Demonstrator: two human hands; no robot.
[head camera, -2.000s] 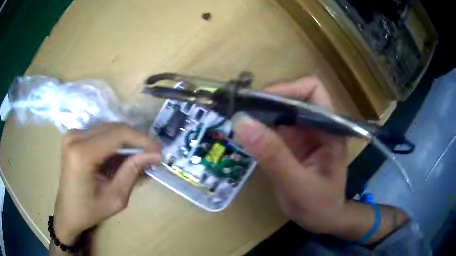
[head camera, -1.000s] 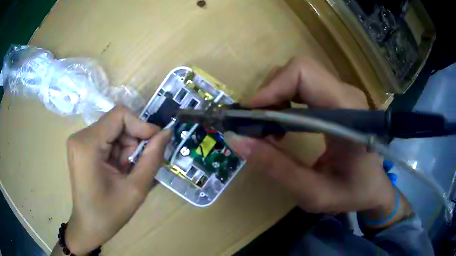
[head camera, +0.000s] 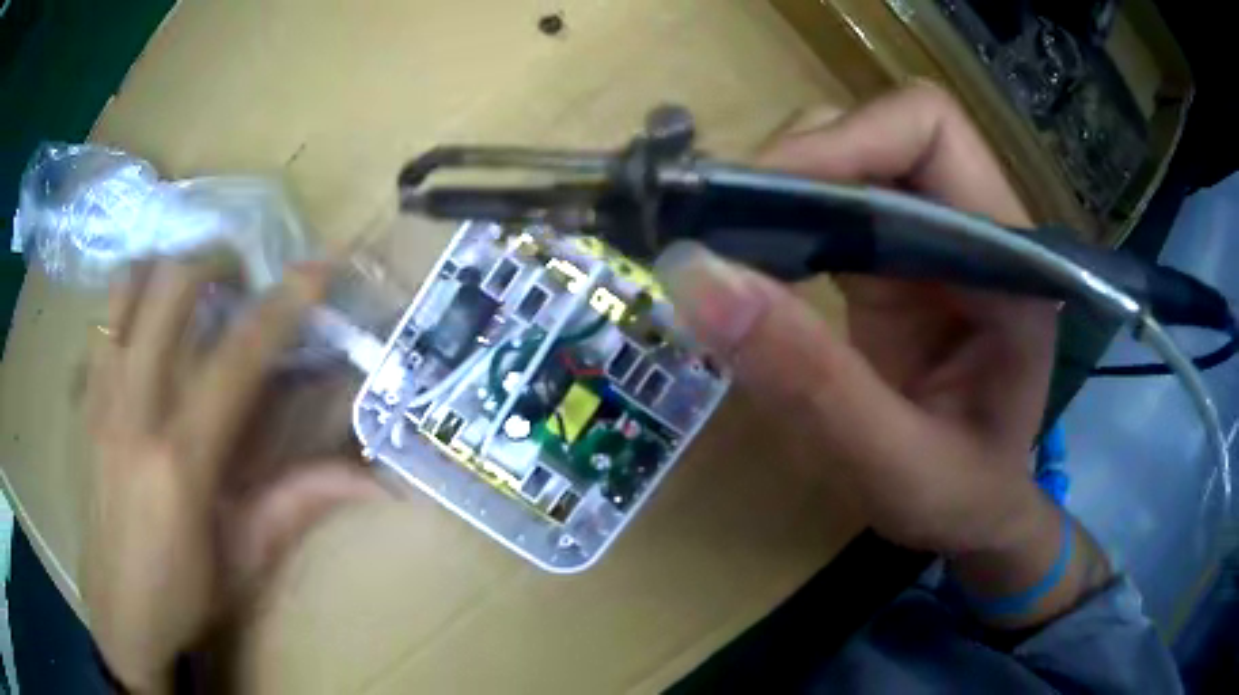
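Note:
A white socket housing (head camera: 469, 500) lies open on the cardboard, tilted, with a green circuit board (head camera: 633, 445), a yellow-wrapped transformer (head camera: 576, 411) and brass strips inside. My right hand (head camera: 870, 326) holds the soldering iron (head camera: 802, 234) above the housing's far side; its tip points left beside a curved guide tube (head camera: 510, 158). My left hand (head camera: 204, 421) is blurred, left of the housing, near the white power cord (head camera: 345, 335); its fingers look spread, and whether it touches the cord or bag is unclear.
A crinkled clear plastic bag (head camera: 102, 217) lies at the left on the tan cardboard sheet (head camera: 408, 68). A shallow box (head camera: 951, 122) with dark contents stands at the upper right. A small dark spot is near the top. Green surface shows at the upper left corner.
My left hand has let go of the wire at the housing edge and moved left. The iron's tip has lifted away from the housing's parts, up and left. The housing has shifted slightly.

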